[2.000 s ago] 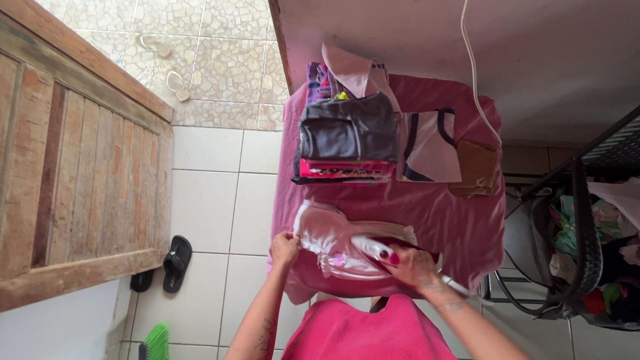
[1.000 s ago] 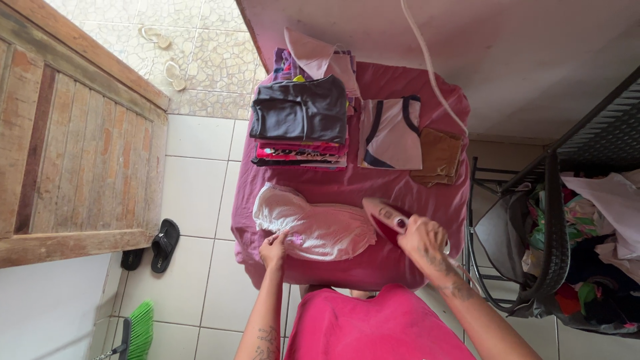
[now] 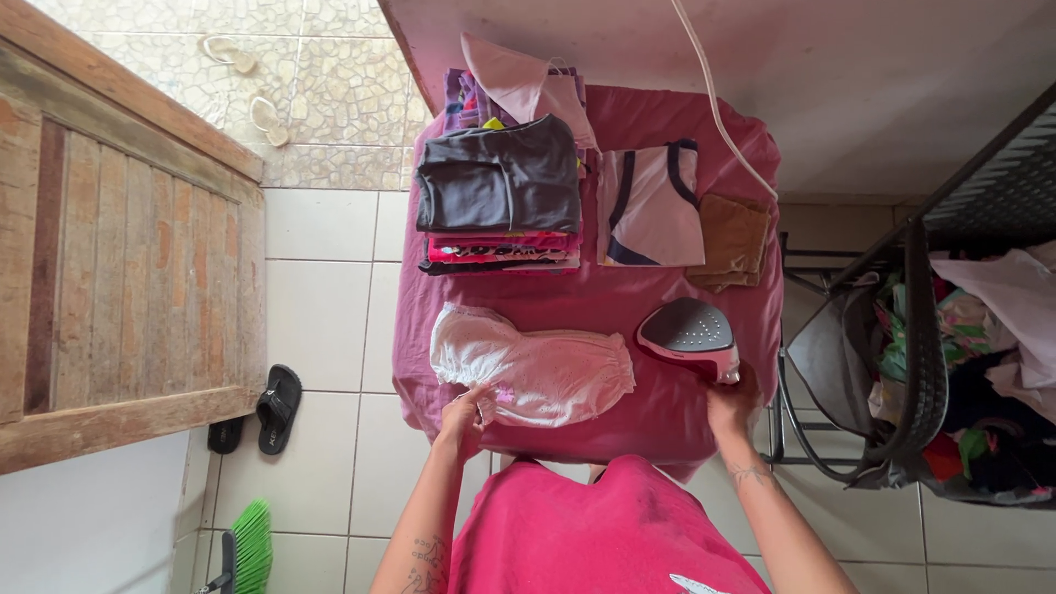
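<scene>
A small white garment with gathered edges [image 3: 553, 371] lies on the pink cloth-covered table [image 3: 652, 429]. My left hand [image 3: 464, 419] pinches its lower left edge between thumb and fingers. Off the garment's right side, my right hand [image 3: 734, 400] holds a clothes iron [image 3: 691, 334] by its handle, tipped so that the grey soleplate with its steam holes faces up toward the camera. Behind them stands a stack of folded clothes with a dark grey garment [image 3: 499, 181] on top. Beside it lie a folded pale pink garment with navy trim [image 3: 652, 206] and a folded brown garment [image 3: 730, 239].
A white cord [image 3: 714, 107] hangs down at the back right. Right of the table is a black chair [image 3: 916, 330] heaped with clothes [image 3: 982, 371]. A wooden door [image 3: 140, 264], black slides [image 3: 279, 410] and a green broom [image 3: 252, 544] are at the left.
The iron has moved off the white garment to the right and is now turned with its soleplate up. My left hand still pinches the garment's edge.
</scene>
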